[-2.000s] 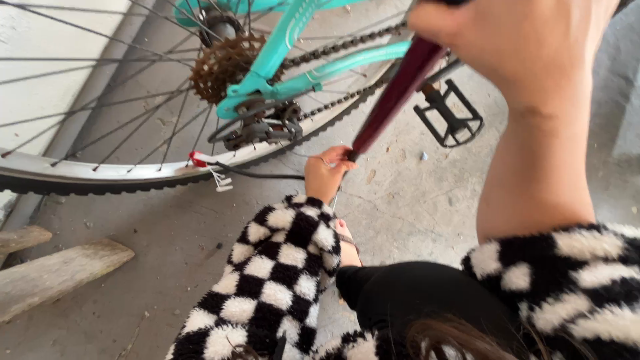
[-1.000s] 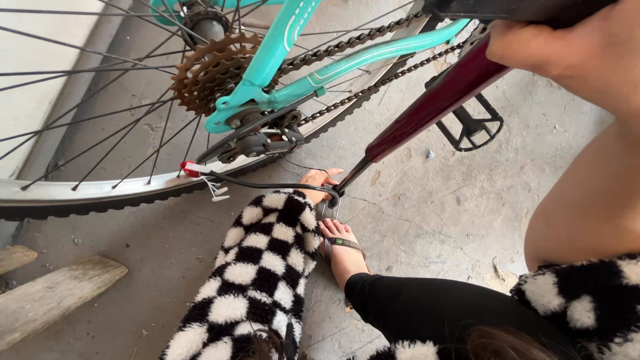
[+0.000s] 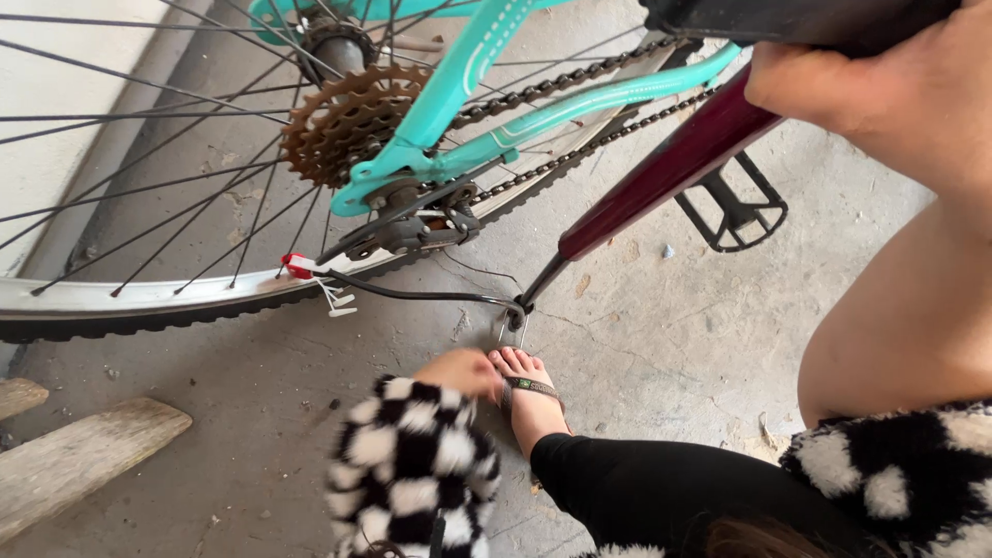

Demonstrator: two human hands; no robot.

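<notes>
My right hand (image 3: pixel 868 108) is closed on the black handle (image 3: pixel 798 23) of a floor pump with a maroon barrel (image 3: pixel 659 170). The pump leans, its lower end near the floor by my sandalled foot (image 3: pixel 535 411). My toes are at its wire foot bracket (image 3: pixel 513 329). A black hose (image 3: pixel 418 294) runs from the pump's lower end to a red and white pump head (image 3: pixel 297 266) at the rim of the bicycle's wheel (image 3: pixel 139 298). My left hand (image 3: pixel 463 373), blurred, is beside my toes; it holds nothing that I can see, and its fingers are partly hidden.
The bicycle's teal frame (image 3: pixel 496 143), rusty sprockets (image 3: pixel 349 124), rear derailleur (image 3: pixel 411 225) and chain (image 3: pixel 573 81) are above the hose. A black pedal (image 3: pixel 735 203) is right of the pump. Weathered wooden pieces (image 3: pixel 93 457) lie at the lower left, and a white wall (image 3: pixel 54 101) stands behind the wheel.
My left hand has come away from the pump's lower end and moved down beside my toes. My right hand stays on the handle.
</notes>
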